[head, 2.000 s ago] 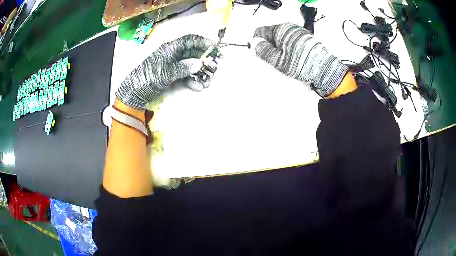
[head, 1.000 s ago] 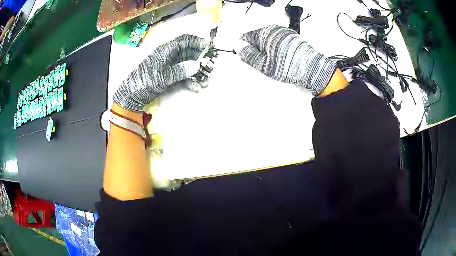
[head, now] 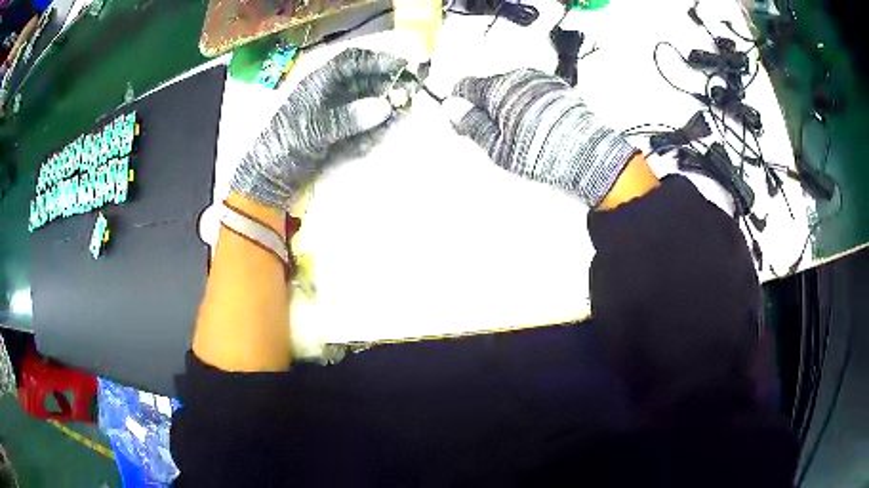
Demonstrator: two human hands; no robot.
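Observation:
My left hand (head: 348, 119), in a grey striped glove, holds a small circuit board (head: 398, 96) at its fingertips, mostly covered by the fingers. My right hand (head: 534, 124), in a matching glove, pinches a thin black cable (head: 434, 93) whose end reaches the board. A yellow tool (head: 418, 27) with a thin dark tip points down just above the board. Whether the tip touches it I cannot tell.
Rows of green boards (head: 84, 172) lie on a black mat (head: 133, 276) at left. Black cable bundles (head: 719, 71) are spread at right on the white board (head: 457, 257). A brown tray (head: 257, 21) is at the top. A red stool (head: 57, 389) and blue bin (head: 138, 429) are lower left.
The left fingers have closed further over the board and tilted it. The right hand has turned slightly and sits lower, its cable now slanting up to the board.

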